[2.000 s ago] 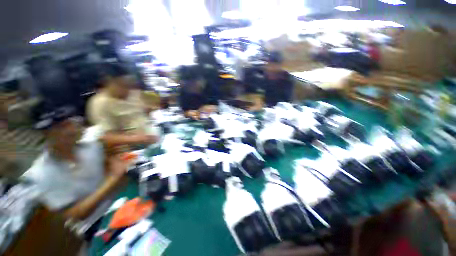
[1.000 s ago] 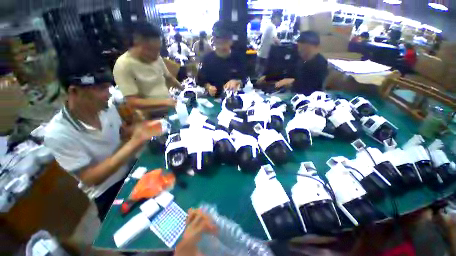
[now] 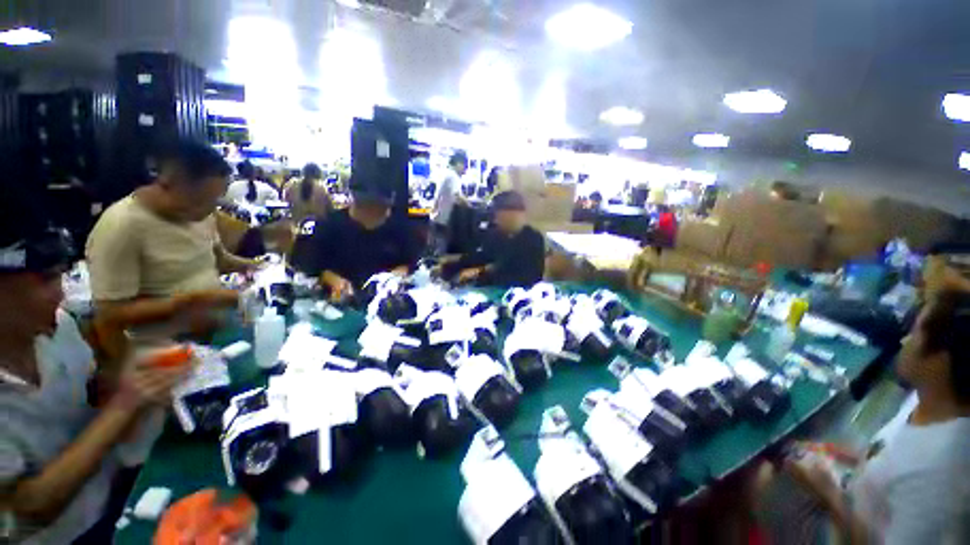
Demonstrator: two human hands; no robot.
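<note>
No hand of mine shows in the head view now; both are out of the picture. Nearest in front of me, white dome cameras with black lower heads [image 3: 496, 492] lie in a slanting row along the near table edge. A second group of white cameras [image 3: 319, 402] lies farther left and up the table. A crumpled orange item [image 3: 207, 518] is cut off by the bottom edge at the left. A translucent white bottle [image 3: 268, 339] stands behind the left cameras.
The green table [image 3: 372, 500] fills the middle. A person in white [image 3: 53, 426] holds something orange at the left. A person in beige [image 3: 149, 256] and two in dark clothes sit beyond. Another person in white [image 3: 915, 468] is at the right. Cartons [image 3: 766, 229] stand behind.
The view has tilted up and swung right. The hand with the clear bag and the dotted sticker sheet, seen one second ago, are out of view. The person at the right has come into view.
</note>
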